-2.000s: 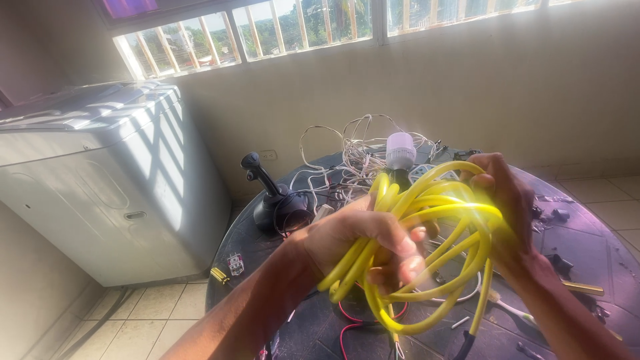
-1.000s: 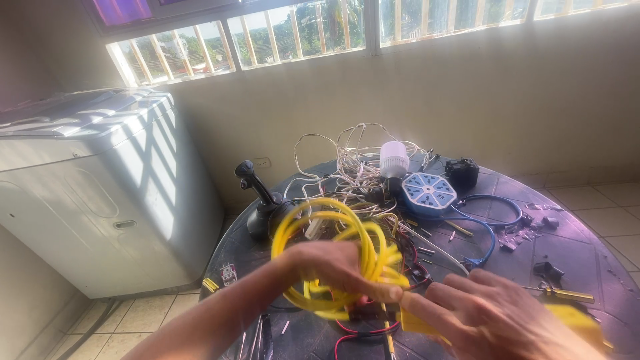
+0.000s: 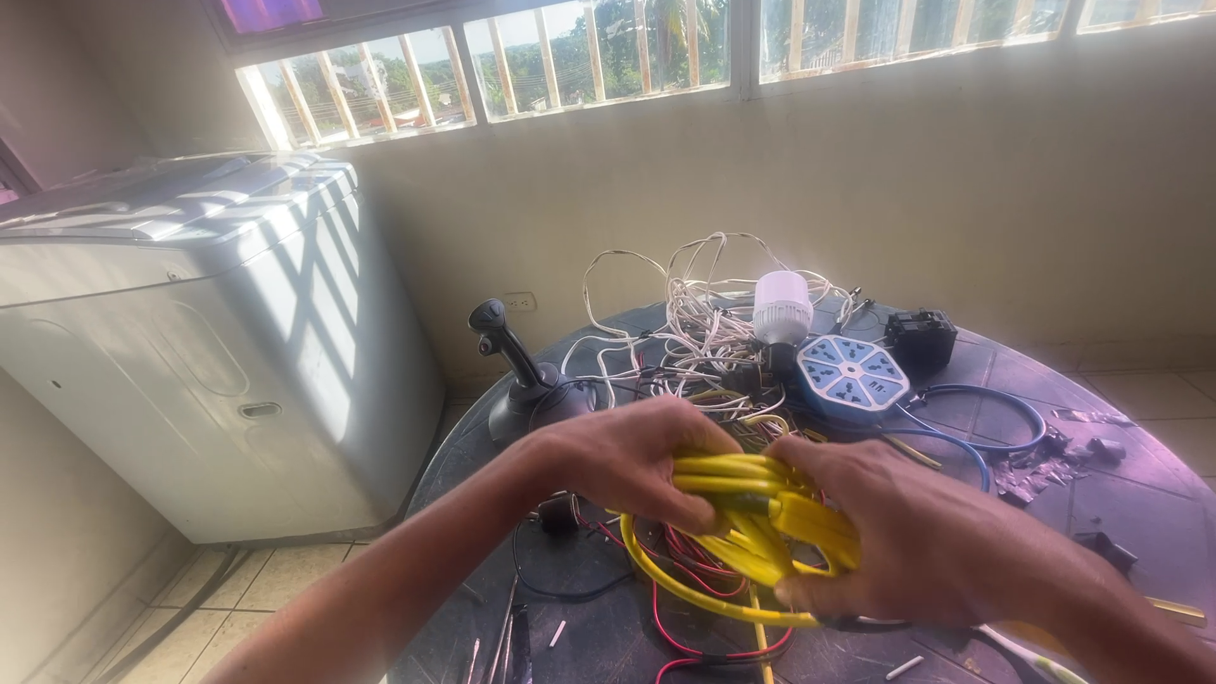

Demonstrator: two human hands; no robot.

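A bundled coil of yellow electrical cable (image 3: pixel 736 470) is gripped between both hands over the table. My left hand (image 3: pixel 632 461) closes on its left side, fingers wrapped over the loops. On the right, my right hand (image 3: pixel 883 532) clasps the coil together with a flat yellow piece (image 3: pixel 812 522), perhaps a connector end. One yellow loop hangs below the hands. Red and black wires (image 3: pixel 703 655) lie beneath. Behind the hands is a tangle of white wires (image 3: pixel 703 332), with a white LED bulb (image 3: pixel 782 306) standing by it and a blue-and-white octagonal power strip (image 3: pixel 852 372) to its right.
The round dark table (image 3: pixel 1026 589) also bears a black joystick (image 3: pixel 518 356), a black device (image 3: pixel 920 340), a blue cable (image 3: pixel 997 445), crumpled tape scraps (image 3: pixel 1040 470) and thin tools (image 3: pixel 503 632). A white washing machine (image 3: pixel 313 380) stands at left; a wall with barred windows is behind.
The yellow coil, held as wide loose loops in the earlier frames, is now a tighter bundle between the hands. My right hand has moved up onto it since one second ago.
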